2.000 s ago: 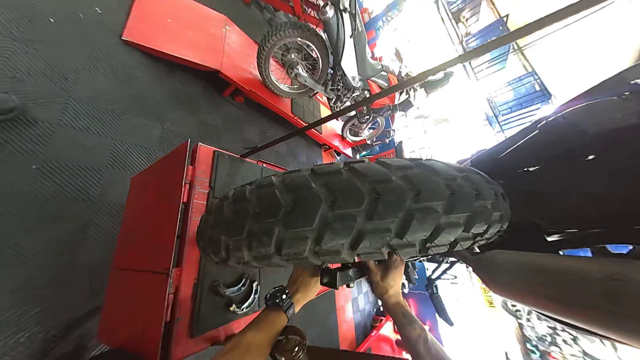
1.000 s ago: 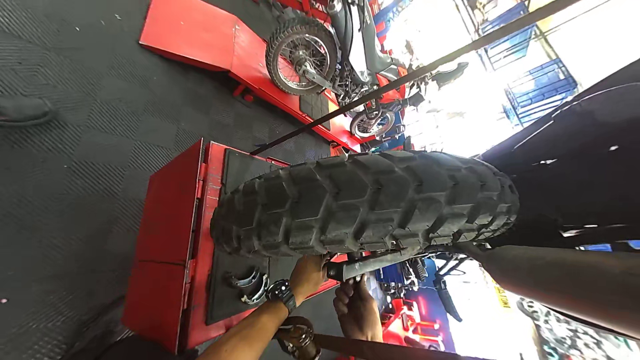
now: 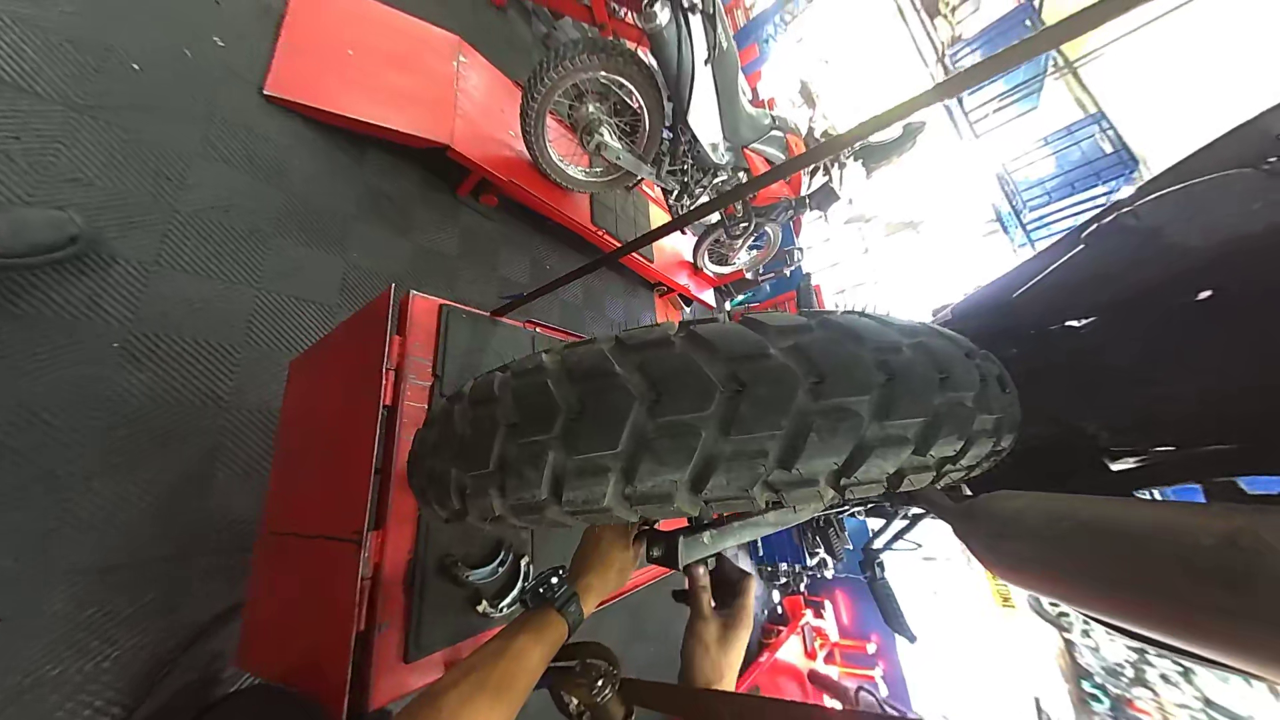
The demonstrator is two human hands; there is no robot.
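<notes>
A knobby motorcycle tyre [image 3: 720, 415] spans the middle of the tilted head view. Along its near side runs a metal swingarm [image 3: 750, 532] with a dark end piece [image 3: 662, 548]. My left hand [image 3: 605, 562], with a watch [image 3: 553, 598] at the wrist, has its fingers at that end piece; the fingertips are hidden. Just beside the swingarm, my right hand [image 3: 718, 615] is bent, its fingertips close to the metal; whether it grips something cannot be told. Curved metal parts, which look like brake shoes [image 3: 495, 575], lie on the black mat by my left wrist.
The wheel stands over a red lift platform [image 3: 385, 590] with a hinged flap [image 3: 320, 500]. A strap [image 3: 830, 145] crosses the view past the tyre. Another motorcycle [image 3: 690, 110] stands on a second red lift [image 3: 400, 65]. A dark shoe [image 3: 38, 235] shows at the left edge.
Two seconds ago my right hand was up against the swingarm by the tyre; it has since come away from the tyre, to the swingarm's near side. My left hand stays at the swingarm's end.
</notes>
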